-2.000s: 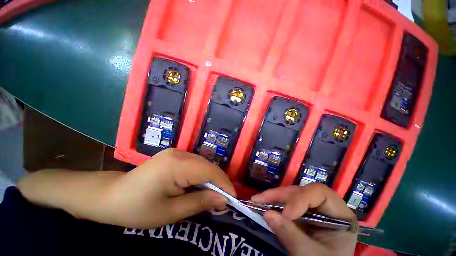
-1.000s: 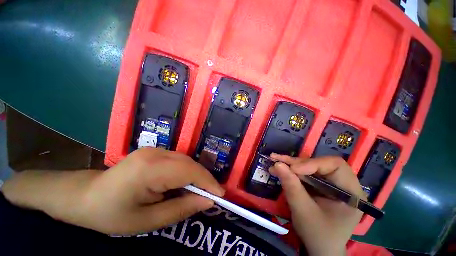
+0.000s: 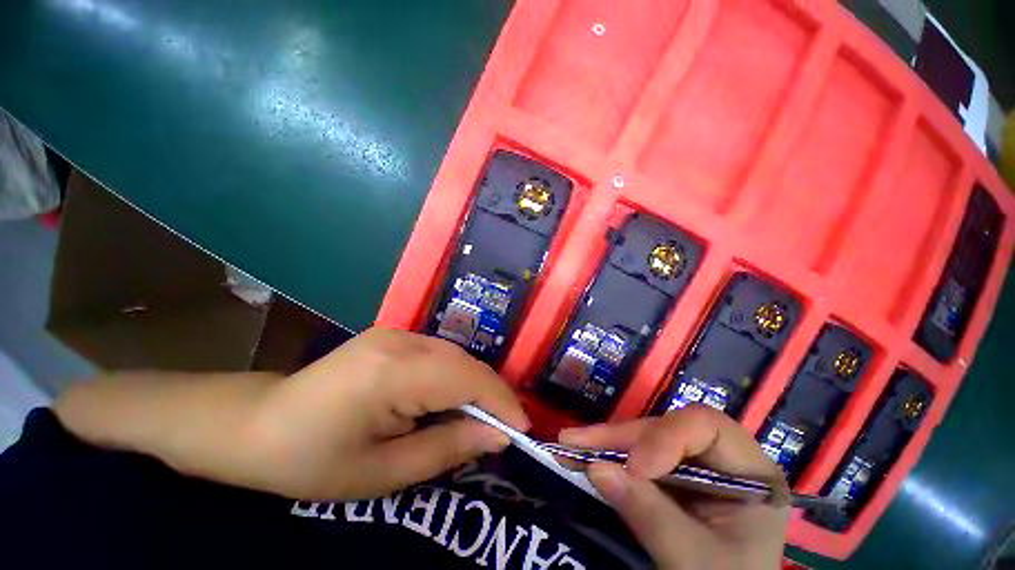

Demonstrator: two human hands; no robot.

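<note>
My left hand [image 3: 390, 423] pinches a narrow white label strip [image 3: 499, 423] between thumb and fingers. My right hand [image 3: 690, 479] holds dark metal tweezers [image 3: 712, 480], their tip against the strip just in front of the tray. A label at the tip is too small to tell. The red-orange foam tray [image 3: 417, 273] holds several black open-backed phones in its near row, among them one at the left end [image 3: 501, 251] and one beside it [image 3: 629, 306]. Each shows a round gold part at its far end. Another phone [image 3: 964, 273] lies in the far row at the right end.
The tray rests on a glossy green bench [image 3: 223, 145] with a curved near edge. A brown cardboard box [image 3: 145, 278] stands below the bench at the left. White and dark sheets [image 3: 957, 84] lie beyond the tray's upper right edge.
My right hand has moved the tweezers from the middle phone back to the strip in my left hand. The tray appears farther right, and more of the bench shows at the left.
</note>
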